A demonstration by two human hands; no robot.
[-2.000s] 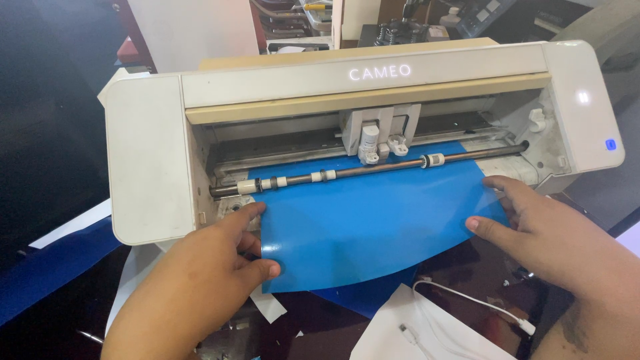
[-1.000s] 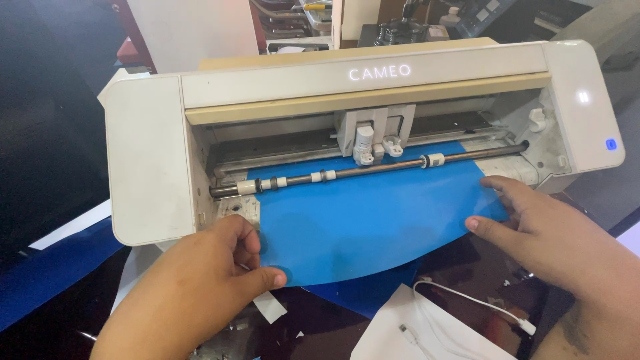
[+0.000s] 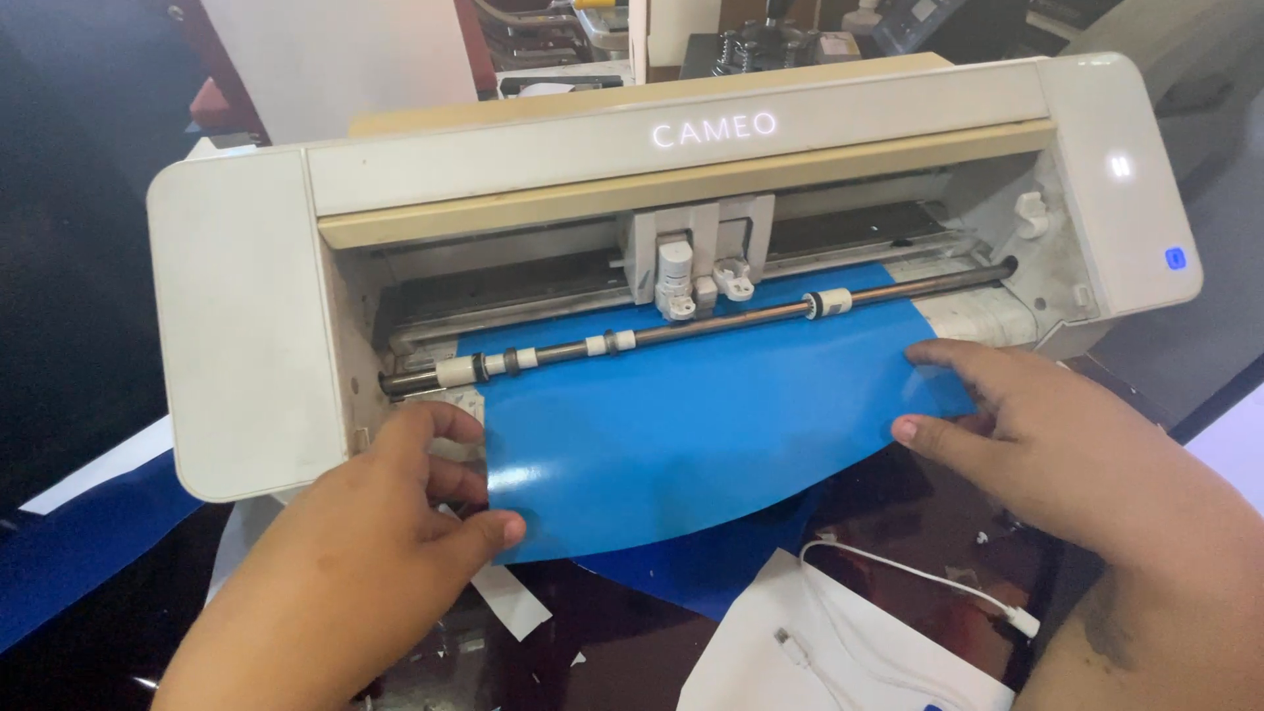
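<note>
A glossy blue vinyl sheet lies in the front opening of a white Cameo cutting machine, passing beneath the metal roller bar. My left hand grips the sheet's left edge, thumb on top near the front corner. At the right edge, my right hand pinches the sheet between thumb and fingers. Above the sheet, behind the bar, sits the white tool carriage. The pause light and a blue button glow on the machine's right end.
In front of the machine lie white paper, a white USB cable, a white strip and small scraps on the dark glossy table. Dark blue sheet material lies at the left and also under the vinyl. Tools stand behind the machine.
The fingers of my left hand have shifted slightly along the sheet's left edge. My right hand has stayed nearly still, and the tool carriage sits slightly farther left than in the earliest frame.
</note>
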